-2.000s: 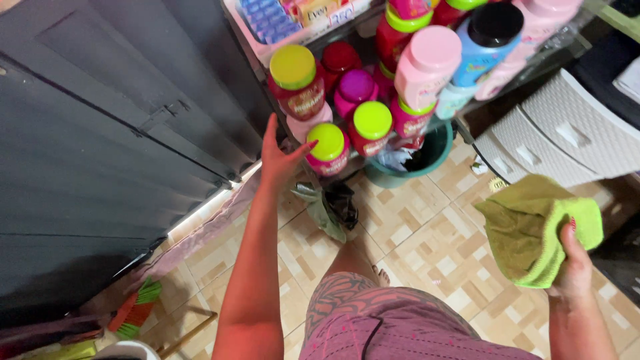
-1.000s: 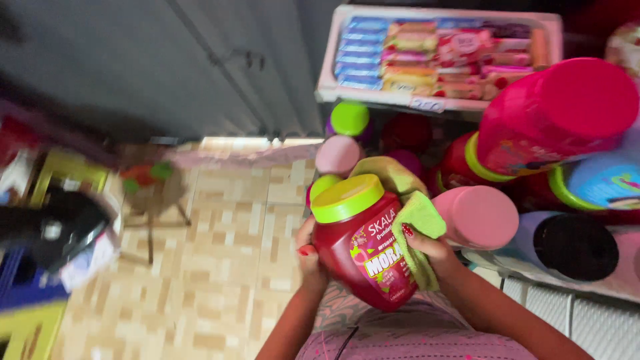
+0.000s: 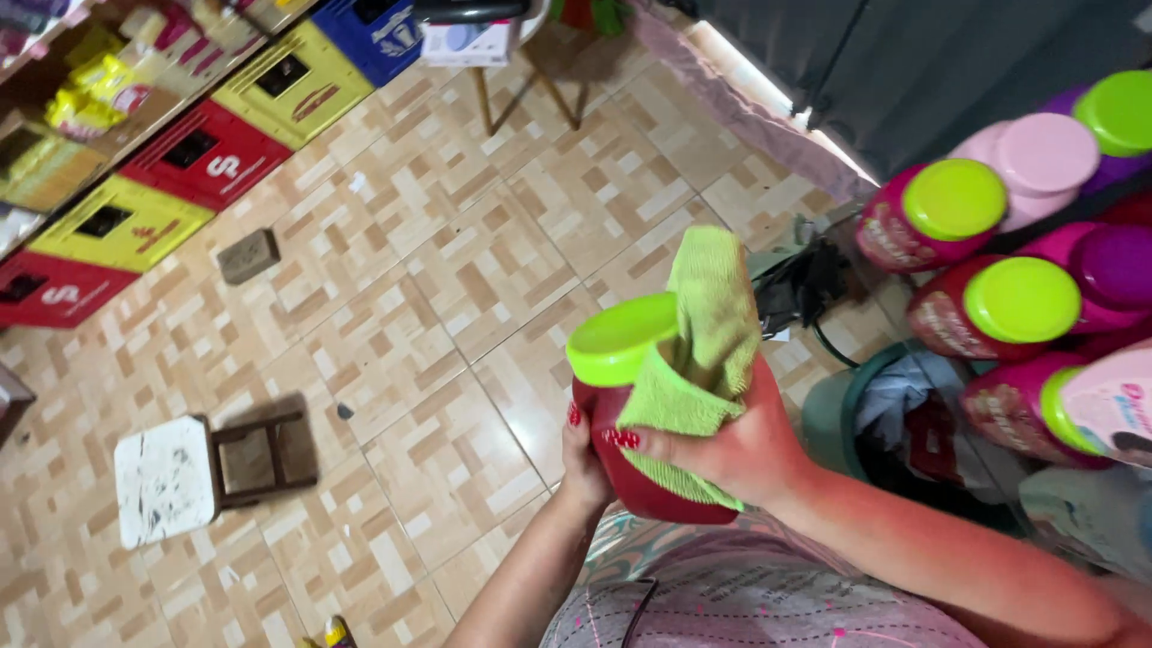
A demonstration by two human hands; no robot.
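A red plastic jar with a lime-green lid [image 3: 623, 337] is tilted in front of my body, above the tiled floor. My left hand [image 3: 587, 454] grips the jar's lower left side. Against its right side, my right hand [image 3: 720, 441] presses a folded green cloth [image 3: 711, 315], which also touches the lid's edge. The fingers of my left hand are partly hidden behind the jar. At the right, more jars stand close together, among them one with a lime-green lid [image 3: 1021, 300], a pink one [image 3: 1047, 164] and one with a purple lid [image 3: 1116, 265].
A teal bin [image 3: 828, 423] with rubbish stands below the jars, beside a black plastic bag [image 3: 805, 283]. A small white-topped stool [image 3: 166, 481] and a brick [image 3: 248, 256] are on the floor. Crates [image 3: 205, 148] line the shelf at upper left. A dark metal door [image 3: 918, 72] is at upper right.
Two seconds ago my left hand was at the shelved jars and my right held the cloth away from them; now both hands are at the red jar. The view has swung toward the floor and crates.
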